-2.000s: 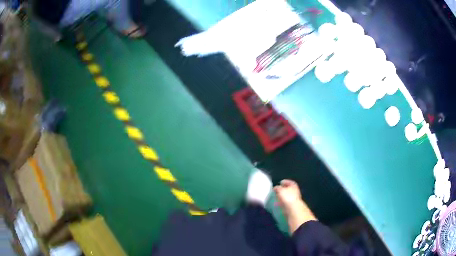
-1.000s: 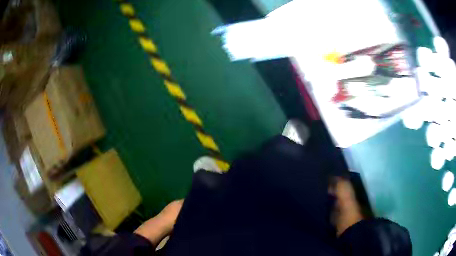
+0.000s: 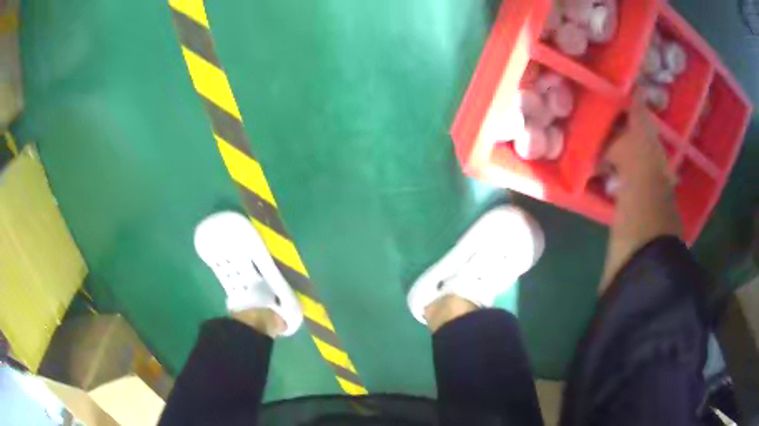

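Observation:
A large red divided tray (image 3: 595, 79) is at the upper right, over the green floor. Several of its cells hold small round white units (image 3: 545, 112) that look pinkish. My right hand (image 3: 637, 154) reaches into the tray, over the middle cells, from a dark sleeve. Its fingertips are partly hidden and blurred among the cells, so I cannot tell whether it holds a unit. My left hand is not in view.
My white shoes stand on the green floor (image 3: 358, 166) on either side of yellow-black floor tape (image 3: 250, 170). Brown cartons (image 3: 91, 354) and a yellowish board (image 3: 33, 241) are at the left edge. Another carton is at the lower right edge.
The view has swung down to the floor and the red tray; the bench has left it. My right hand has moved into the tray. My left hand, seen a second ago, is out of view.

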